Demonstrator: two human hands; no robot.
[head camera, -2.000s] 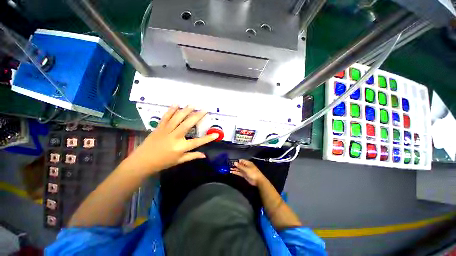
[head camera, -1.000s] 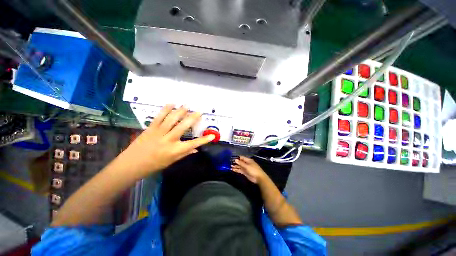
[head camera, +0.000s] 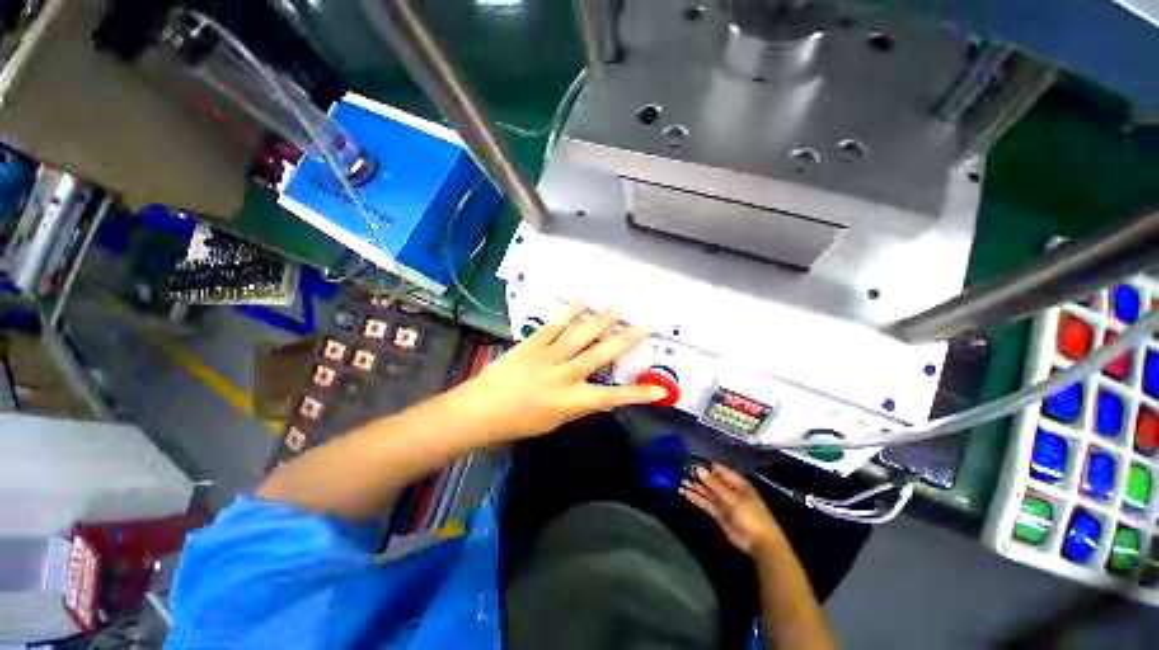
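Note:
My left hand lies spread on the white front panel of the press, with a fingertip at the red stop button. It holds nothing that I can see. My right hand is low above my lap, with its fingertips at a small dark item, possibly a watch. A bright blue item is just left of those fingertips. The small item is partly hidden and blurred.
The silver press stands ahead. A blue equipment box is to its left. A white tray of lit watches is at the right. A dark parts tray is at lower left. A pale hose crosses the panel's right end.
The view has turned and shifted left, so the press and white tray appear farther right. My left hand stays on the panel by the red button. My right hand stays low above my lap.

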